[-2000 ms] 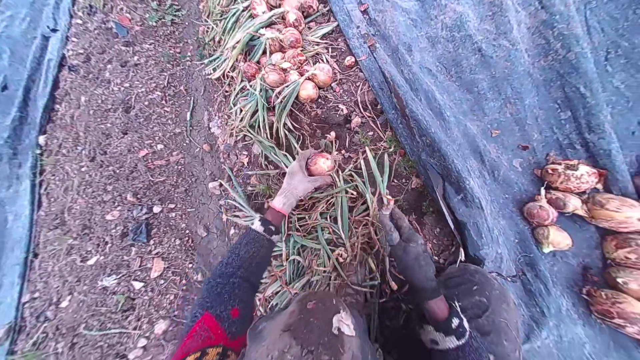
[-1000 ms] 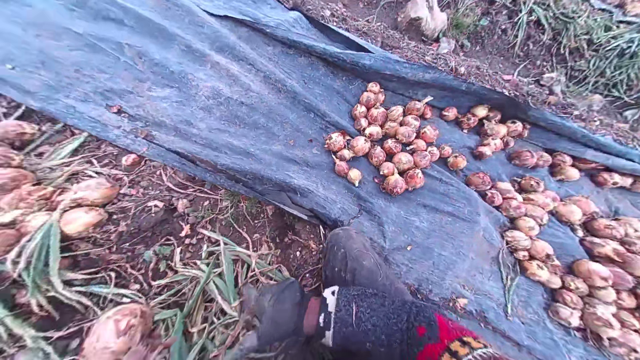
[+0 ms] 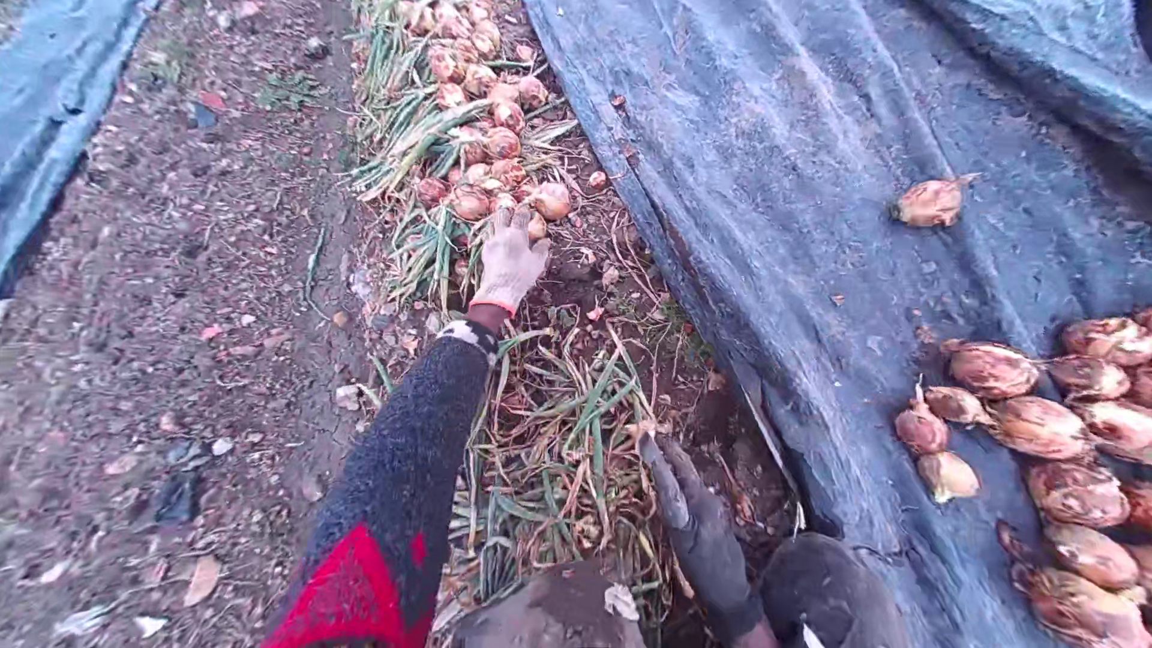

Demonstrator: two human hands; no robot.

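My left hand [image 3: 511, 263], in a pale knitted glove with an orange cuff edge, reaches forward to the near end of a row of onions with green leaves [image 3: 504, 144]. Its fingertips rest at an onion [image 3: 537, 225], fingers slightly spread and not visibly closed round it. My right hand [image 3: 706, 531], in a dark, soiled glove, is low at the right of a heap of onion leaves [image 3: 576, 441]. Its fingers point forward, beside a pale stem-like tip [image 3: 644, 429]; whether it grips anything is unclear. A single onion [image 3: 931, 202] lies apart on the blue-grey sheet [image 3: 765, 180].
Several loose onions [image 3: 1044, 427] are grouped on the sheet at the right. Bare soil with stones and debris [image 3: 225, 378] runs along the left, bordered by another blue sheet [image 3: 67, 117]. My knees [image 3: 549, 612] are at the bottom edge.
Two seconds ago my left hand held an onion above the leaf heap; now it is farther forward at the row, without that onion. A lone onion has appeared on the sheet. The view swung right and back.
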